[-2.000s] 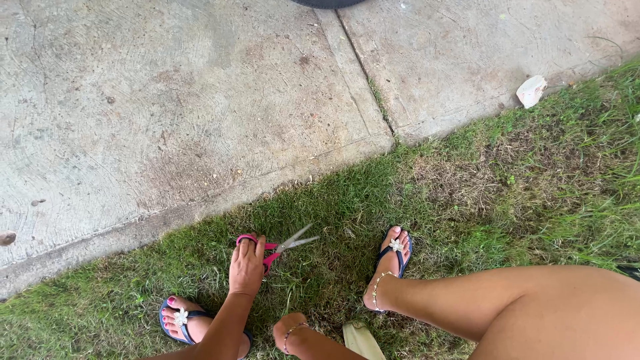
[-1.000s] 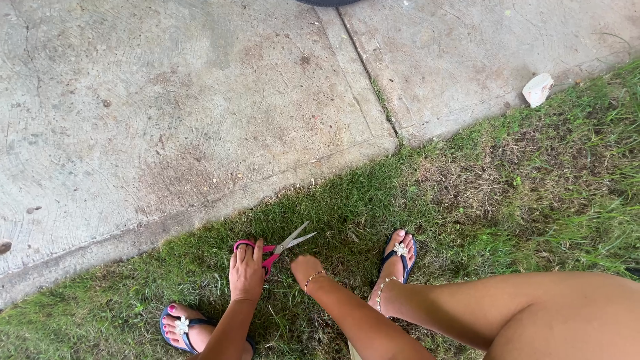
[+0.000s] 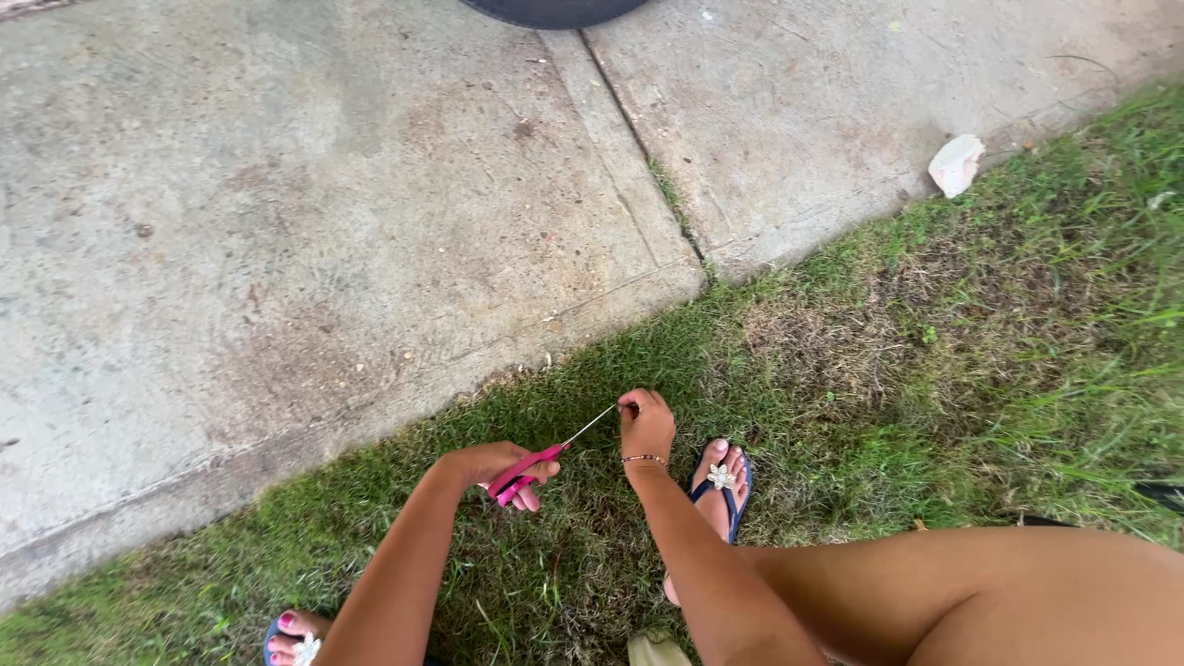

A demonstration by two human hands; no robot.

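Observation:
Pink-handled scissors point(image 3: 525, 474) are in my left hand point(image 3: 504, 467), with the fingers around the handles and the blades pointing up and right over the grass. At the blade tips is my right hand point(image 3: 646, 421), its fingertips pinched together; whether they hold a blade of grass or touch the metal I cannot tell. A beaded bracelet point(image 3: 645, 459) circles the right wrist. Short green grass point(image 3: 592, 518) lies below both hands.
A concrete slab point(image 3: 324, 231) with a raised edge point(image 3: 370, 421) borders the lawn. A dark tire-like object point(image 3: 555, 11) shows at the top. A whitish lump point(image 3: 956, 166) sits at the slab's edge. My feet in blue flip-flops point(image 3: 737, 513) stand on the grass.
My right hand has moved up and right from low near the scissors to the blade tips. The left hand has turned, and the scissors, spread before, now show as one thin line.

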